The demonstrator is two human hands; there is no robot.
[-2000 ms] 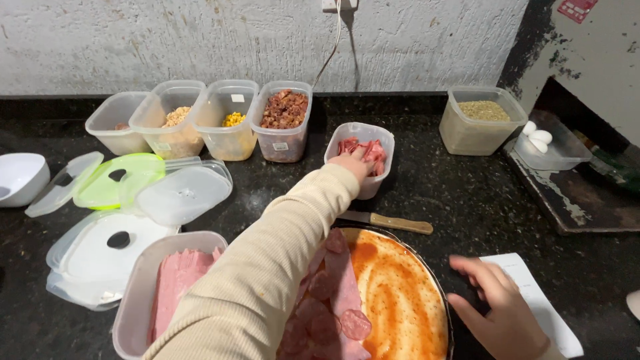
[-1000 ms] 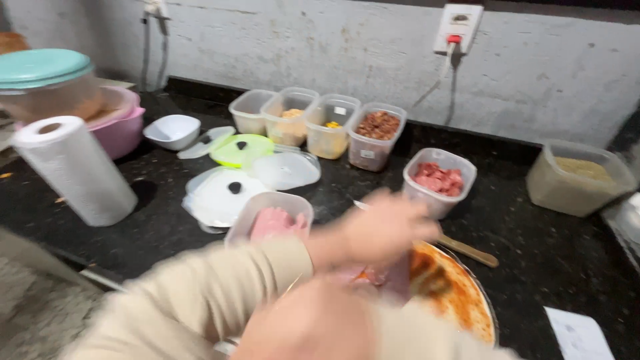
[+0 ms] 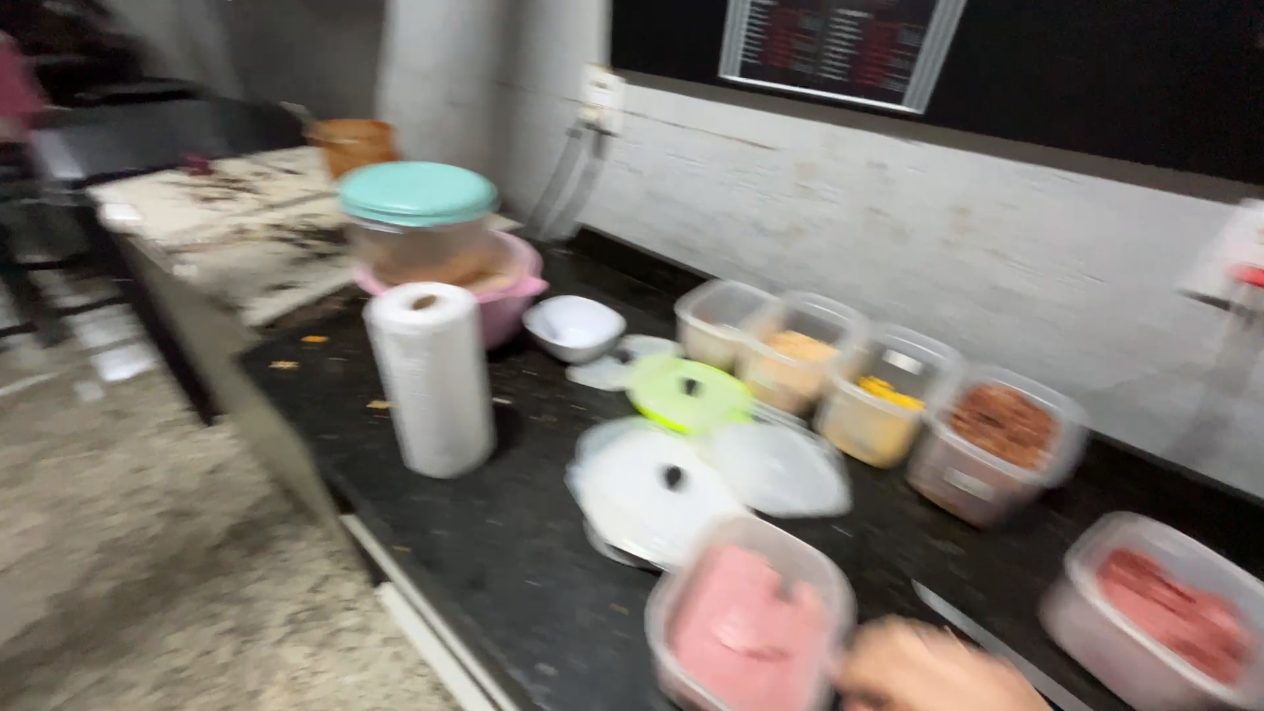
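Observation:
One blurred hand shows at the bottom edge, against the right side of a plastic container of sliced ham (image 3: 750,627); which of my hands it is, and whether it holds anything, I cannot tell. To its right lies a knife (image 3: 978,632), its blade partly showing. Farther right stands a plastic container of red sliced meat (image 3: 1170,602). Behind are containers of browned meat (image 3: 1002,425), yellow pieces (image 3: 889,395) and pale shredded food (image 3: 798,351). The pizza base is outside the view.
Plastic lids (image 3: 662,484) and a lime-green lid (image 3: 691,390) lie left of the containers. A paper towel roll (image 3: 434,385) stands near the counter's left edge, with a white bowl (image 3: 575,328) and a teal-lidded tub (image 3: 417,197) in a pink bowl (image 3: 513,296) behind it.
The view has swung far to the left. The hand seen above the meat container two seconds ago left it by one second ago, when both hands were over the pizza area; only one hand shows now.

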